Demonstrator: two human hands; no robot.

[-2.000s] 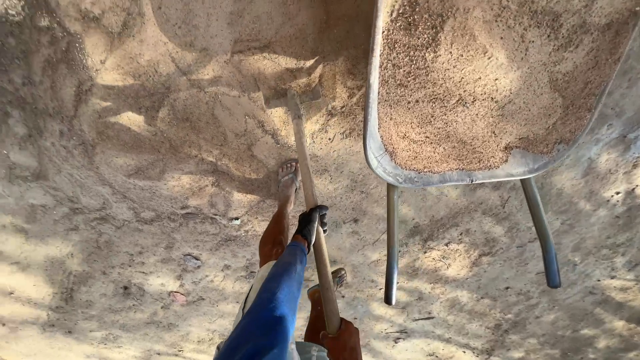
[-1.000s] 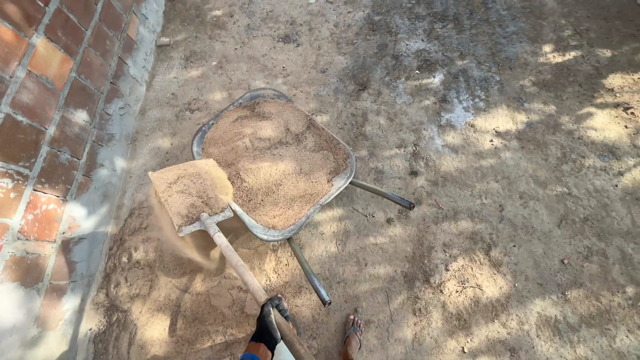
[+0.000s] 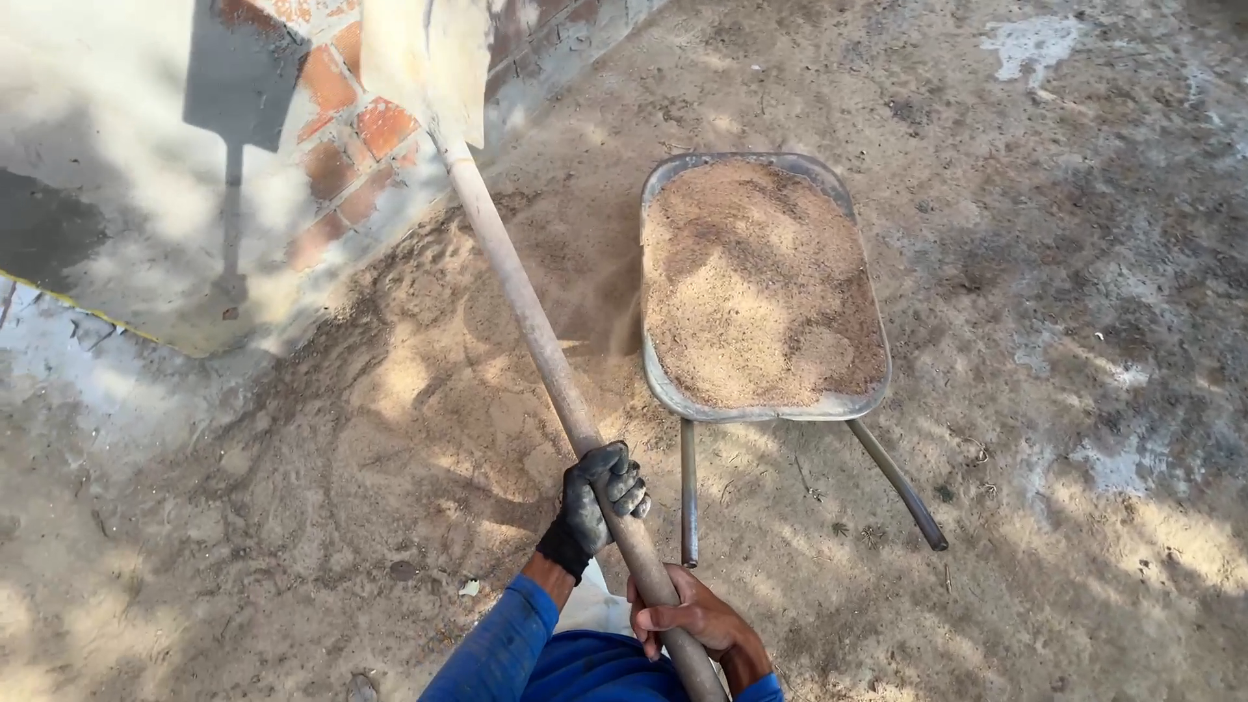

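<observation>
My left hand (image 3: 595, 502), in a dark work glove, grips the wooden handle of a shovel (image 3: 531, 317). Lower on the same handle is my right hand (image 3: 692, 614), bare, with its fingers wrapped around the wood near my body. The shovel's flat blade (image 3: 458, 68) is raised at the top left, in front of the wall, and carries no visible heap of sand. To the right of the shovel stands a metal wheelbarrow (image 3: 765, 414), its tray filled with sand (image 3: 770, 292). Its two handles point toward me.
A partly plastered brick wall (image 3: 361, 127) runs along the upper left. Loose sand (image 3: 468, 370) lies on the ground between the wall's foot and the wheelbarrow. Packed dirt ground (image 3: 1024, 341) with pale stains stretches to the right.
The shovel blade was down at the ground, then held a load of sand beside the wheelbarrow; now it is raised by the wall without that load. The view has shifted strongly.
</observation>
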